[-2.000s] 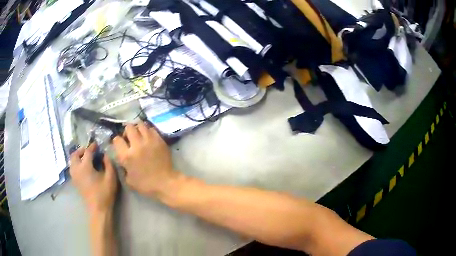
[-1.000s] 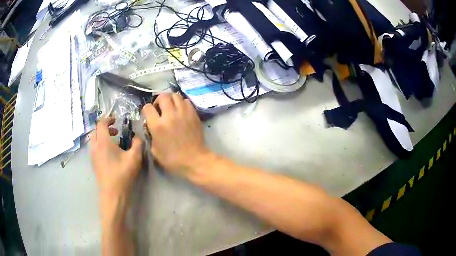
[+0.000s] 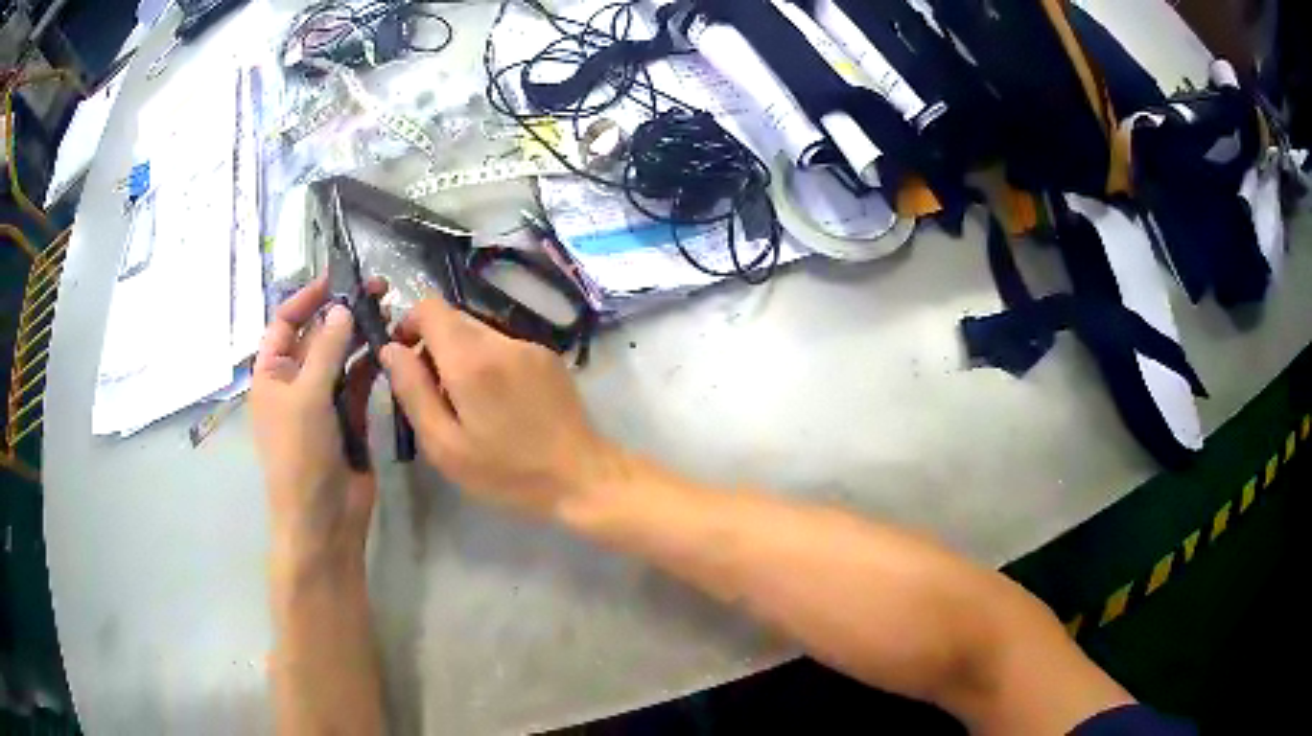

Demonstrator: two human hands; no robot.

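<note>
Needle-nose pliers point up and away, with dark handles spread toward me over the table. My left hand holds them, its thumb and fingers around the pivot area. My right hand is close on the right, fingertips bent at the pliers' handles; whether they pinch a small piece is hidden. Fabric shears lie just beyond my hands, black loops to the right and dark blades to the left. A shiny clear plastic bag lies between the pliers and the shears.
Paper sheets lie left. A dense black cord coil, tape roll and printed papers lie beyond the shears. Navy and white fabric pieces are heaped right. A pale measuring tape lies behind the shears.
The view has shifted, so the table items sit farther left at first, then farther right. The pliers now stand visible in my left hand, and the shears' loops are uncovered as my right hand sits lower.
</note>
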